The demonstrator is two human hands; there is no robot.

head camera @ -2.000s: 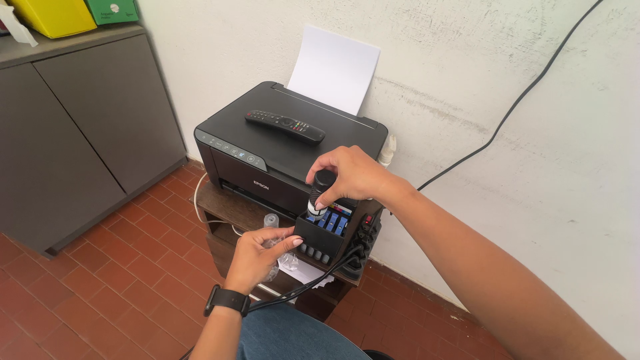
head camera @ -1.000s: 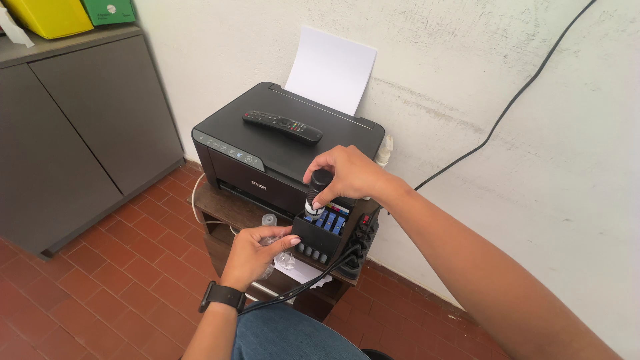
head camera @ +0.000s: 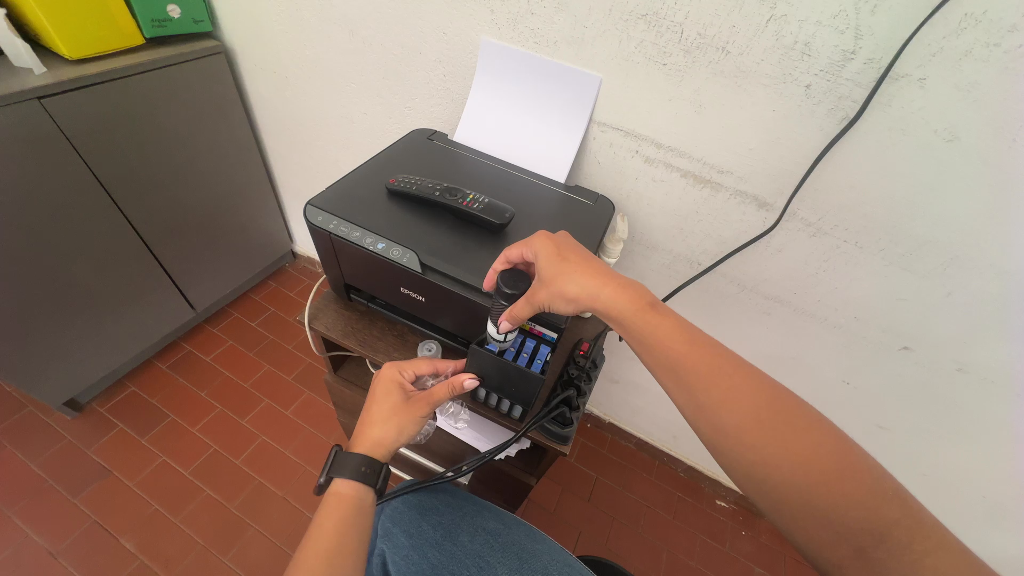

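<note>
An upside-down black ink bottle (head camera: pixel 506 308) is gripped by my right hand (head camera: pixel 552 276), its lower end at the leftmost part of the ink tank unit on an Epson printer (head camera: pixel 368 264). Blue tank caps (head camera: pixel 526 352) show to the right of the bottle. My left hand (head camera: pixel 420 396) pinches the left edge of the tank unit's black front cover (head camera: pixel 504 380); crumpled clear plastic (head camera: pixel 454 412) shows beside and below its fingers. Whether that hand also holds the plastic, I cannot tell. The bottle's tip is hidden inside the tank unit.
A remote control (head camera: pixel 450 200) lies on the printer lid, and white paper (head camera: pixel 528 108) stands in the rear feed. The printer rests on a dark wooden stand (head camera: pixel 352 324). A power strip (head camera: pixel 580 376) and black cables (head camera: pixel 488 456) are at its right. A grey cabinet (head camera: pixel 152 192) stands left.
</note>
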